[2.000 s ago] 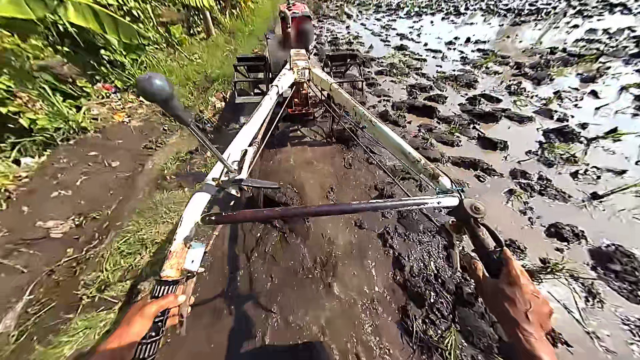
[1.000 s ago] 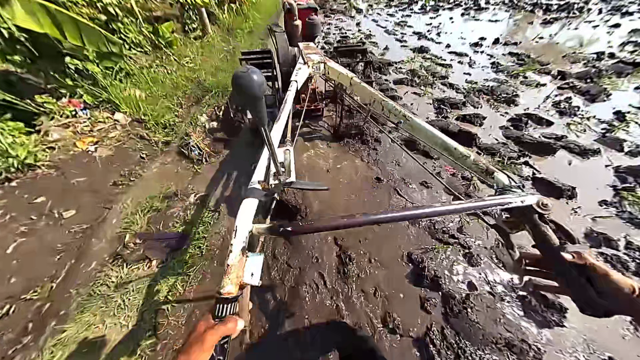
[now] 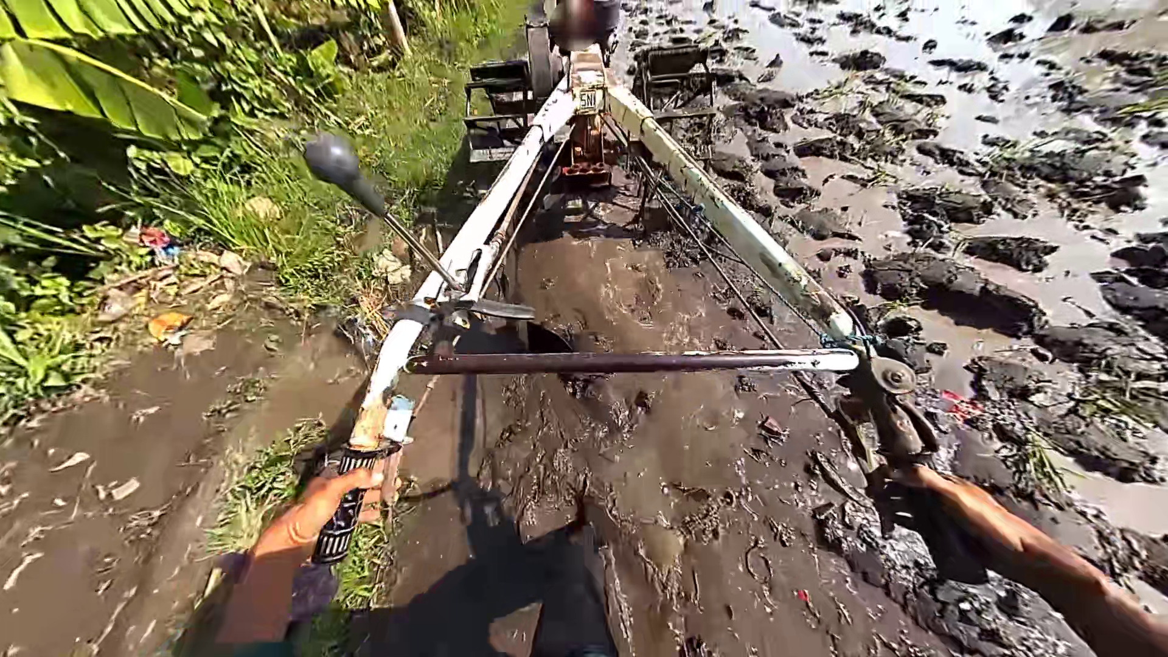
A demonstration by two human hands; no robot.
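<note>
My left hand [image 3: 333, 502] is wrapped around the black ribbed grip [image 3: 345, 516] at the end of the left white handlebar [image 3: 493, 201] of a walking tractor. At the end of the right handlebar [image 3: 739, 214], my right hand [image 3: 922, 488] holds the dark, muddy handle; its fingers are partly hidden in shadow. A dark crossbar [image 3: 630, 362] joins both bars. A lever with a black knob [image 3: 333, 160] rises from the left bar. Cage wheels [image 3: 680, 78] stand on either side of the machine's front.
Wet churned mud [image 3: 620, 438] lies between the bars. Flooded soil with dark clods [image 3: 954, 283] spreads to the right. On the left are a bare dirt path [image 3: 100, 511], a grassy edge [image 3: 392, 119] and banana leaves [image 3: 100, 87].
The handlebars, tilted and shifted to the right in view one second ago, now sit more level and central. Both hands have stayed at the handle ends.
</note>
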